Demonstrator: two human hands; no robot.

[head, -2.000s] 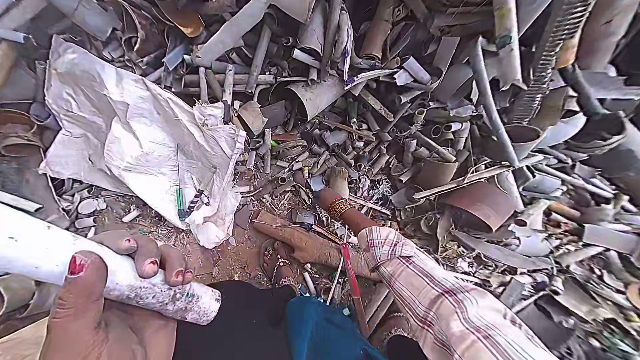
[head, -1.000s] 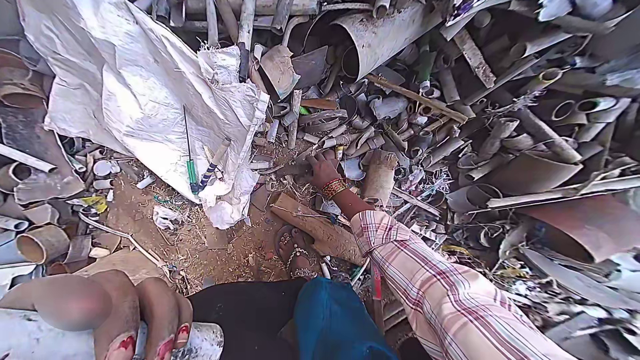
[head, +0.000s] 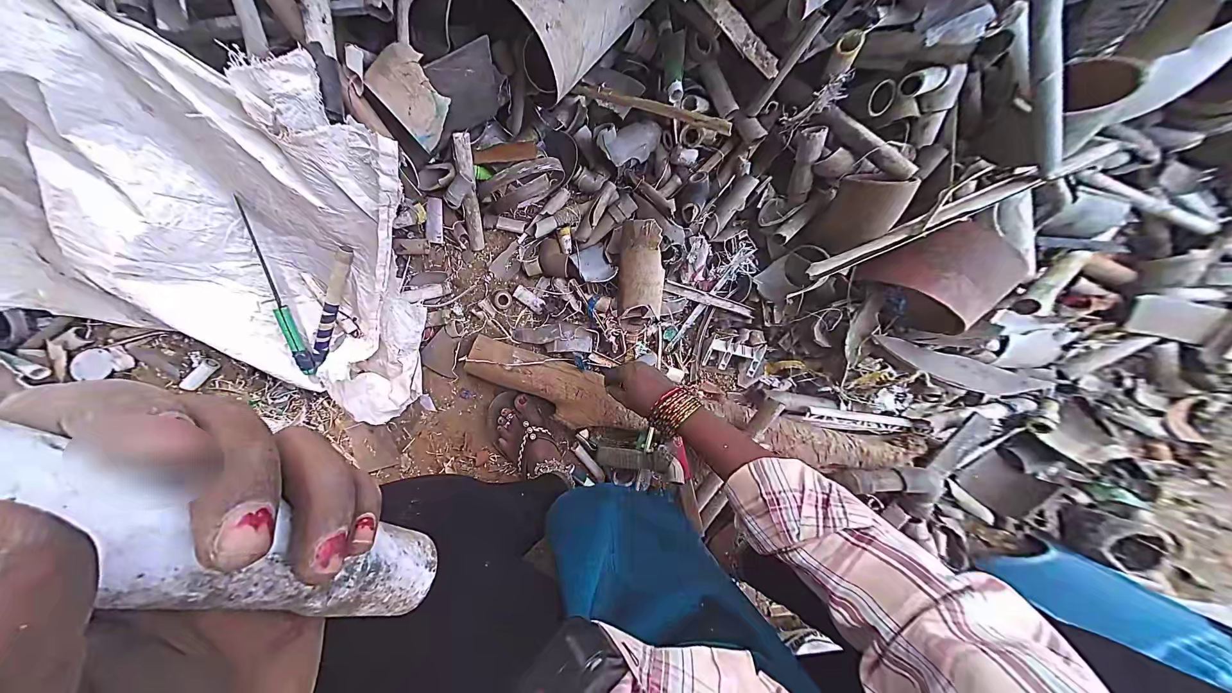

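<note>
My left hand [head: 241,481], large at the lower left, has its fingers wrapped around a white, dirt-speckled pipe [head: 385,576]. My right hand [head: 637,387], with red and gold bangles at the wrist, is low at the centre, with its fingers curled down beside a brown wooden block [head: 544,377]. Whether it grips anything is hidden by the back of the hand. Just above it lie a short tan pipe piece [head: 641,269] and small scraps. A green-handled screwdriver [head: 289,329] and a tool with a striped handle [head: 330,306] rest on a white woven sack [head: 192,202].
Piled cut pipe scraps [head: 722,173] spread across the back and right. A wide reddish-brown pipe piece [head: 953,274] lies at the right, with a long thin strip [head: 924,226] across the pile. A sandalled foot [head: 529,433] stands on bare soil beside the wooden block.
My right hand has drawn back from the small pipe scraps toward me, down to the wooden block. The left hand still holds the white pipe, which shows more fully than one second ago.
</note>
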